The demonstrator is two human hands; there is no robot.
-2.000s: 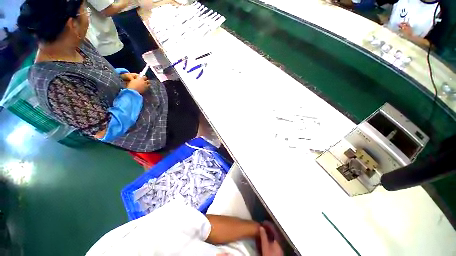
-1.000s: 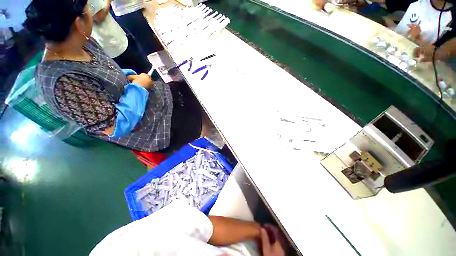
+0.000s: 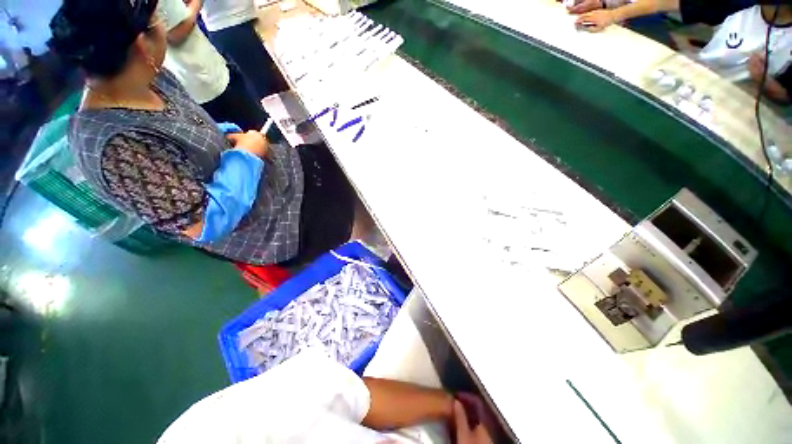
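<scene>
My left hand (image 3: 469,427) is at the bottom edge, below the bench edge, partly cut off and dark. Whether it holds anything cannot be told. My right hand is not in view. A black electric screwdriver (image 3: 738,329) juts in from the right edge, its thin tip pointing left. The grey-white screw feeder (image 3: 647,290) stands on the bench behind it, its dark top open. Thin white handle parts (image 3: 525,232) lie scattered left of the feeder. A dark green rod (image 3: 593,410) lies on the bench near the bottom.
A blue bin (image 3: 227,347) full of pale handle pieces is beside my left arm. A seated person (image 3: 191,173) works at left. Blue-handled tools (image 3: 352,126) and rows of white handles (image 3: 334,52) lie farther up the bench. A green conveyor (image 3: 538,113) runs behind; people sit beyond it.
The screwdriver sits slightly farther right and lower, its thin tip now showing. Across the conveyor, another person's arm now reaches over the far bench. My left hand has barely moved.
</scene>
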